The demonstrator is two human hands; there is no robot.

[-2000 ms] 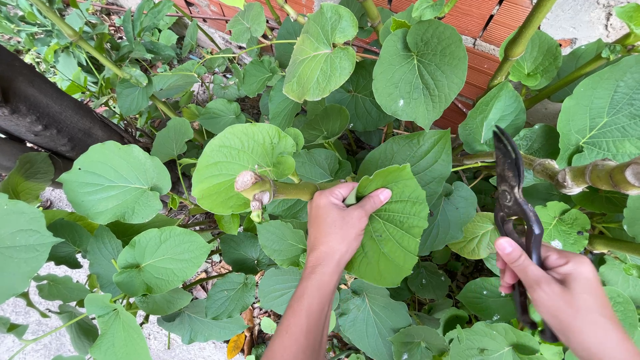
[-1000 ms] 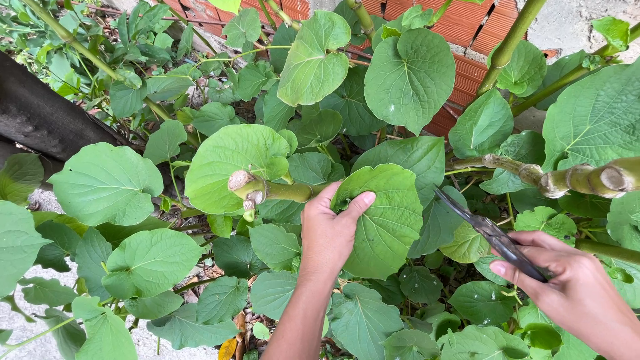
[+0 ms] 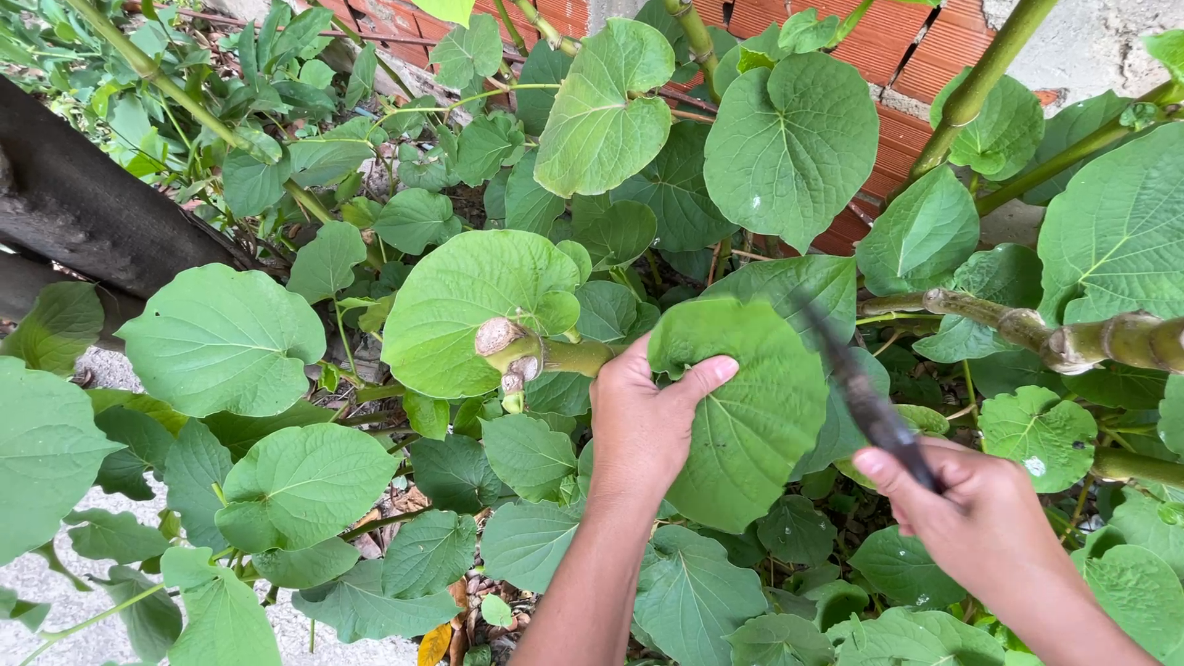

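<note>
My left hand (image 3: 647, 416) grips a thick green plant stem (image 3: 575, 358) near the middle, its thumb lying on a large heart-shaped leaf (image 3: 749, 416). The stem's cut, brownish end points left, over a paler leaf (image 3: 472, 310). At the right, my right hand (image 3: 971, 518) is closed around the handles of pruning shears (image 3: 865, 398). Their dark blades are blurred and point up and left, just right of the large leaf. Whether the blades are parted cannot be told.
A jointed woody stem (image 3: 1045, 338) reaches in from the right. Red hollow bricks (image 3: 888, 55) and a rough wall stand behind. A dark trunk-like beam (image 3: 102, 194) crosses the upper left. Broad leaves surround both hands, with pale ground (image 3: 361, 647) below left.
The shears, upright and farther right two seconds ago, have tilted and come left beside the large leaf with my right hand. My left hand has kept its hold on the stem.
</note>
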